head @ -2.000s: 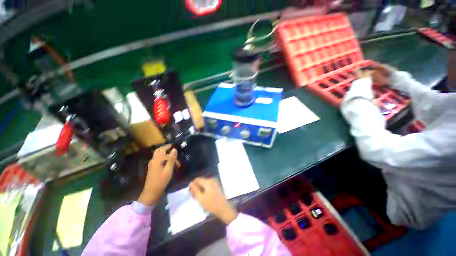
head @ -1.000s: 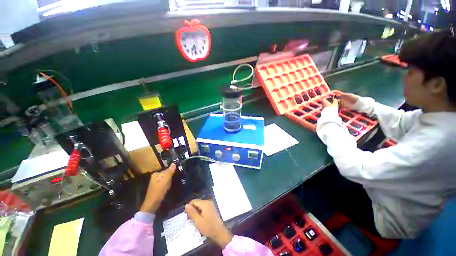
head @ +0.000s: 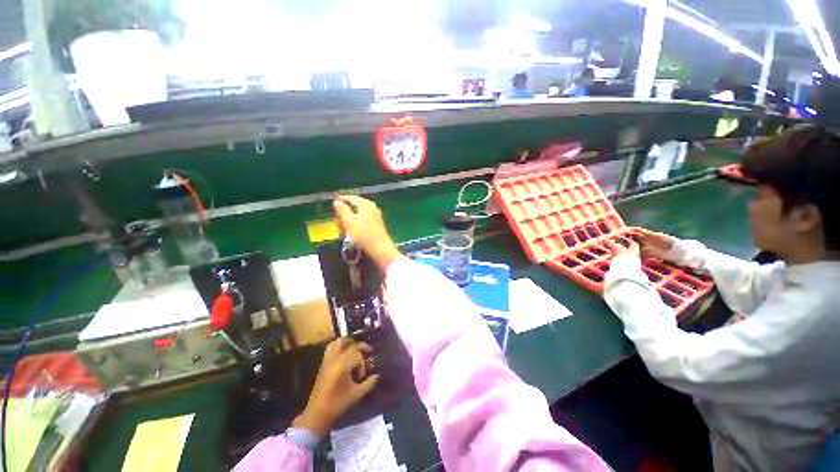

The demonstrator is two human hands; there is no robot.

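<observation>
The right-hand toggle-clamp fixture has a black upright plate and a black base. My right hand is raised at its top, closed around the clamp handle; the grip is mostly hidden by the fingers. My left hand is at the fixture's base, fingers bent beside a small dark part; whether it holds anything is unclear. The second fixture stands to the left, its red handle untouched. A white printed sheet lies below my left hand.
A blue control box with a clear cylinder stands behind my right sleeve. A grey-white instrument box is at left, near a yellowish slip. At right, a person in white handles an open red-orange tray.
My right hand has risen from the bench edge to the top of the right fixture. My left hand remains near the fixture's base. The view has tilted up, and the lap tray has left the picture.
</observation>
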